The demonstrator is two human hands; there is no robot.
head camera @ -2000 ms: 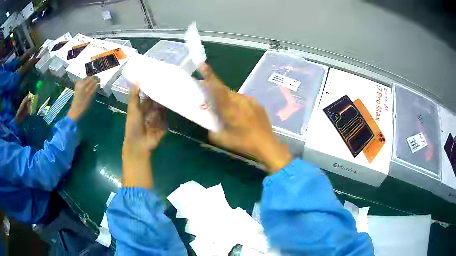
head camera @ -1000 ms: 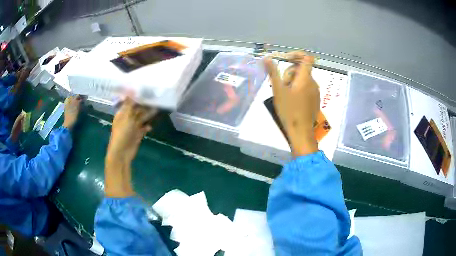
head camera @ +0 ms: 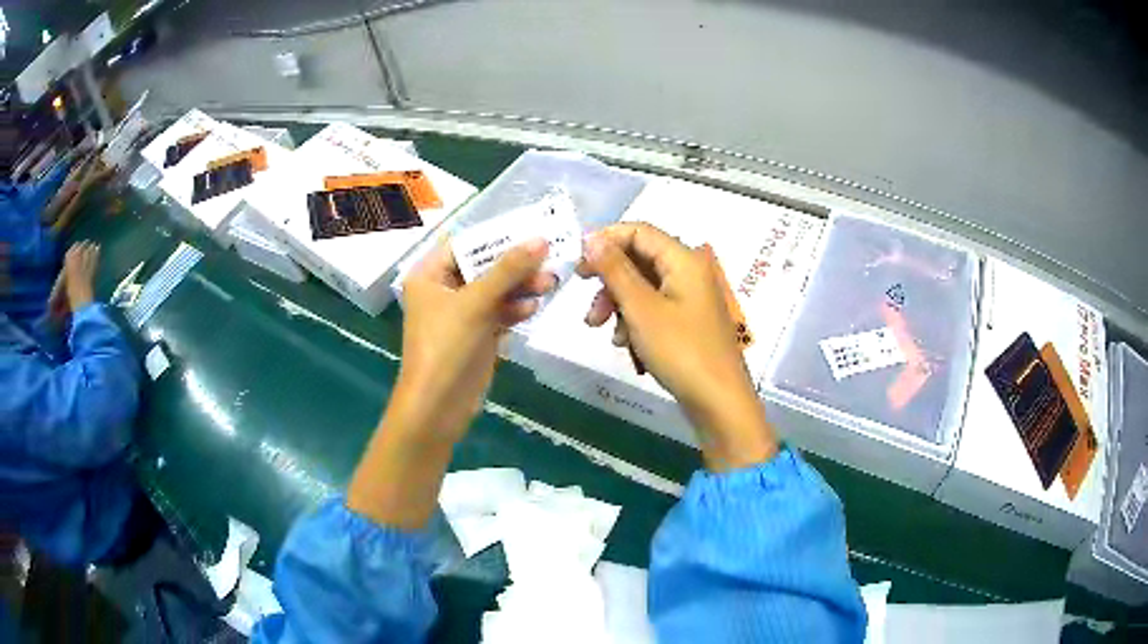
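My left hand point(head camera: 472, 302) holds a white printed label piece point(head camera: 519, 237) between thumb and fingers, above a box base point(head camera: 567, 176) with a frosted cover. My right hand point(head camera: 655, 296) is at the label's right edge, its thumb and forefinger pinched together there; whether they grip the edge or a small piece is unclear. A box lid point(head camera: 755, 239) with an orange and dark device picture lies behind my right hand. To its right, another box base point(head camera: 831, 302) has a barcode label point(head camera: 862, 352) lying on its cover.
More lids stand at left point(head camera: 359, 258) and right point(head camera: 1051, 377) along the green belt point(head camera: 340, 415). White paper scraps point(head camera: 541, 541) lie on the near side, with a large sheet point(head camera: 976, 623) at lower right. Coworkers' blue sleeves point(head camera: 63, 403) are at left. A grey wall runs behind.
The lid my left hand held aloft is now down in the row at left. Both hands have come together, with a printed label piece in the left. The view has shifted.
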